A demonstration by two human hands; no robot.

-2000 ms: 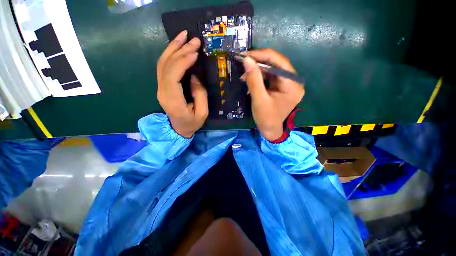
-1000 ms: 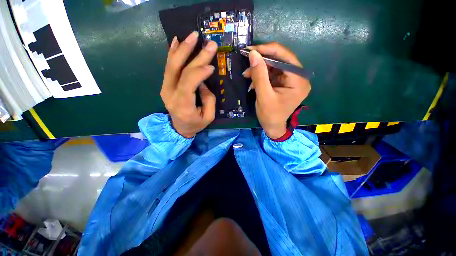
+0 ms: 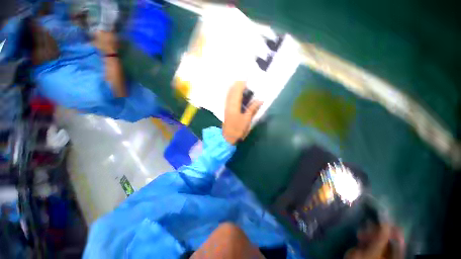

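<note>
The view is strongly blurred. The open phone [image 3: 331,192], with bright silver and orange parts at its top, lies on its black phone tray [image 3: 309,169] at the lower right. My left hand [image 3: 238,115] is over the white stack of liner sheets [image 3: 222,55], its fingers at a black adhesive piece [image 3: 247,97]; whether it grips the piece is unclear. More black pieces [image 3: 264,62] show further up the sheet. My right hand [image 3: 376,242] is small and smeared at the bottom right, beside the tray; its fingers and any tweezers cannot be made out.
A grid of yellow tape pieces [image 3: 324,112] lies on the green bench between the sheets and a worn white strip [image 3: 376,93]. A blue parts bin [image 3: 150,28] stands at the upper left beside another worker's arm [image 3: 115,71]. A blue bin [image 3: 182,146] is below the bench edge.
The view has swung left. My left hand has left the phone and reached to the liner sheets. My right hand has moved away from the phone's board to beside the tray.
</note>
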